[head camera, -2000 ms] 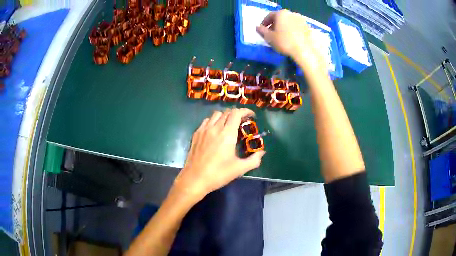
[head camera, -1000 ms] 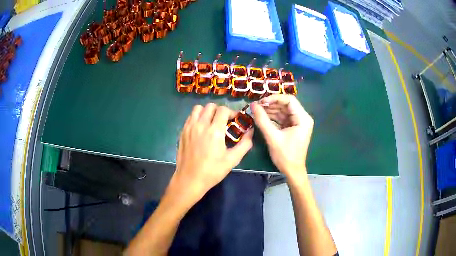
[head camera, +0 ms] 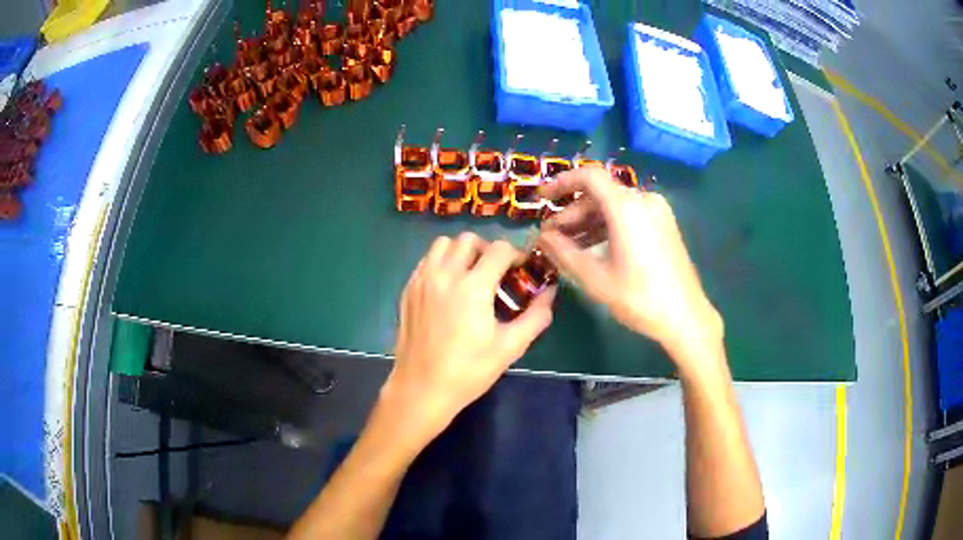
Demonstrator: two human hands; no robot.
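Observation:
My left hand point(head camera: 465, 306) is shut on a paired copper coil point(head camera: 525, 283), held low over the green bench near its front edge. Thumb and fingers grip its sides, and a whitish rim shows on one loop. My right hand point(head camera: 623, 248) is just right of and above this coil, slightly blurred, fingers curled with tips near its upper end. Whether it pinches a small insulating piece cannot be told. A double row of finished coils point(head camera: 452, 181) stands behind the hands, leads up. My right fingers hide part of its right end.
A heap of loose coils point(head camera: 317, 63) lies at the bench's back left. Three blue bins point(head camera: 554, 111) with white contents stand at the back right. A blue mat point(head camera: 85, 232) with more coils is far left.
My right hand went from the bins to the held coil, then shifted slightly up and right of it. My left hand has kept hold of the coil, which is now turned differently.

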